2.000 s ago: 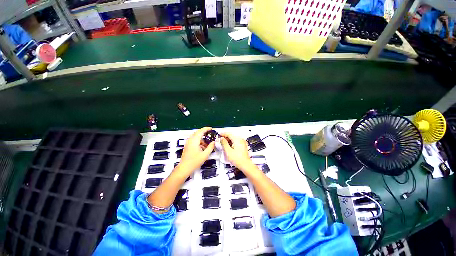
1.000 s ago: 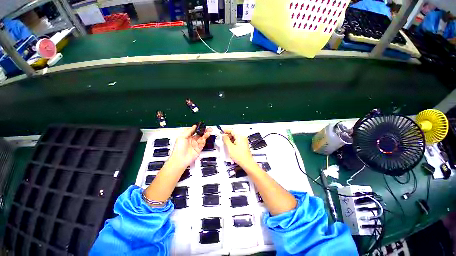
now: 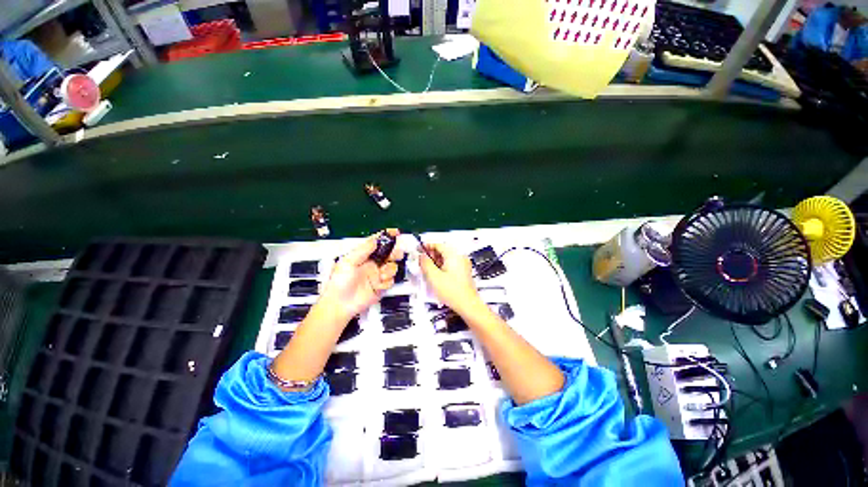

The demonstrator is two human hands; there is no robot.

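My left hand holds a small black unit upright in its fingertips above the far edge of the white tray. My right hand holds a slim dark tool or plug in its fingertips, to the right of the unit and apart from it. Rows of flat black parts lie on the tray between and below my forearms; some are hidden by my arms. A small black box with a thin black cable lies at the tray's upper right.
A black compartment tray is at left. Two small assemblies lie on the green belt. At right are a metal can, a black fan, a yellow fan and a power strip. A yellow-edged sheet hangs above.
My hands have moved apart from their joined position of two seconds ago, and the dark tool now shows in my right fingers. The assemblies on the belt have shifted right in view.
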